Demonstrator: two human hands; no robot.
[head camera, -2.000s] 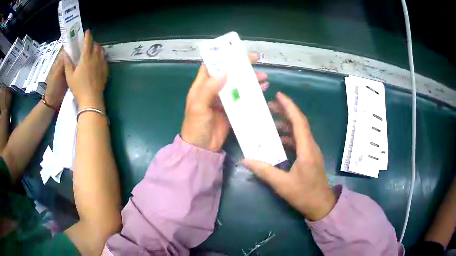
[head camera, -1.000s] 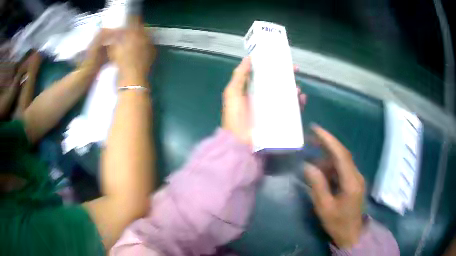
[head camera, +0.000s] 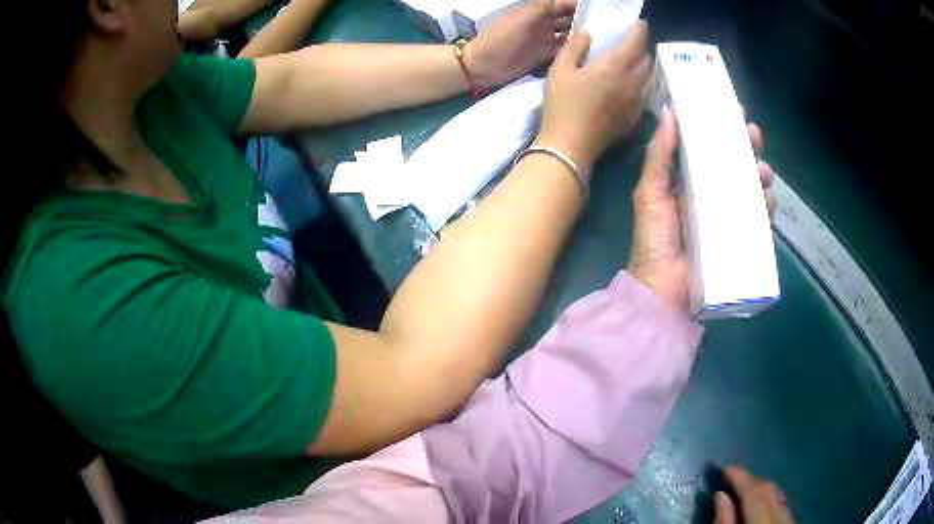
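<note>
A long white carton (head camera: 722, 189) with small dark lettering near its far end stands out at the upper right. My left hand (head camera: 661, 215) grips it from below and the side, thumb along its left edge and fingertips showing past its right edge. The carton's near end looks closed, with a blue line along it. My right hand (head camera: 753, 498) is at the bottom edge, mostly cut off, apart from the carton; whether it holds anything cannot be told.
A person in a green shirt (head camera: 174, 358) sits close at left, hands on another white carton (head camera: 609, 23). White papers (head camera: 461, 154) lie under that person's arms. White boxes (head camera: 440, 15) are at the top. A pale rail (head camera: 850, 287) and folded leaflets (head camera: 906, 491) are at right.
The view has swung left, so the neighbour fills more of it and the leaflets sit at the lower right edge. My left hand still holds the carton. My right hand has dropped to the bottom edge.
</note>
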